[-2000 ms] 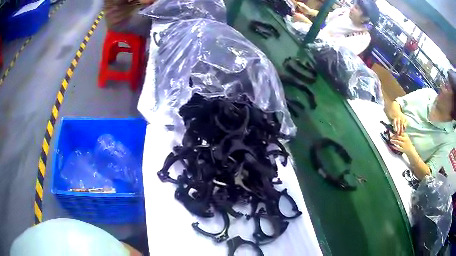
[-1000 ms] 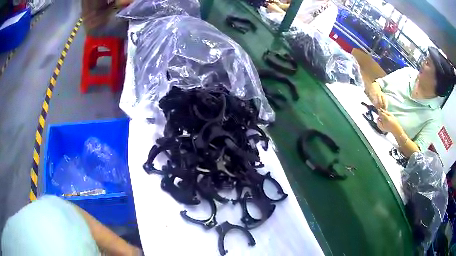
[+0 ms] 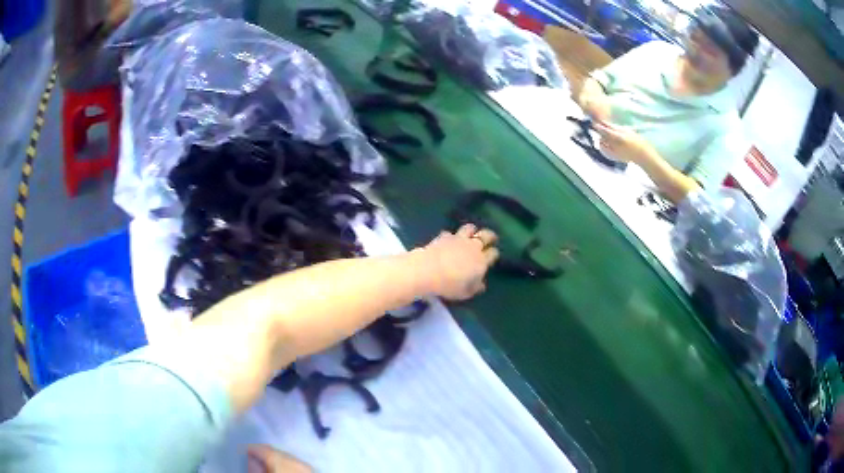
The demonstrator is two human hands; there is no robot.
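My left hand [image 3: 463, 263] reaches over the green belt, with its fingers at the near left side of a black headphone frame [image 3: 507, 205]. The hand hides part of the frame, and I cannot tell whether the fingers grip it. A small bit of my right hand [image 3: 275, 460] shows at the bottom edge, cut off. A dense pile of black yokes [image 3: 268, 203] spills from a clear poly bag [image 3: 241, 69] on the white sheet. My left forearm covers the pile's near part. One yoke [image 3: 341, 393] lies apart in front, nearest me.
More black frames lie farther up the green belt [image 3: 592, 323]. A co-worker [image 3: 666, 111] opposite handles a black part beside a clear bag [image 3: 731, 268]. A blue crate [image 3: 83, 309] and a red stool [image 3: 91, 139] stand at the left.
My left arm has come in from the lower left and stretched across the yoke pile to the frame on the belt. The view has turned right. A bit of my right hand has appeared.
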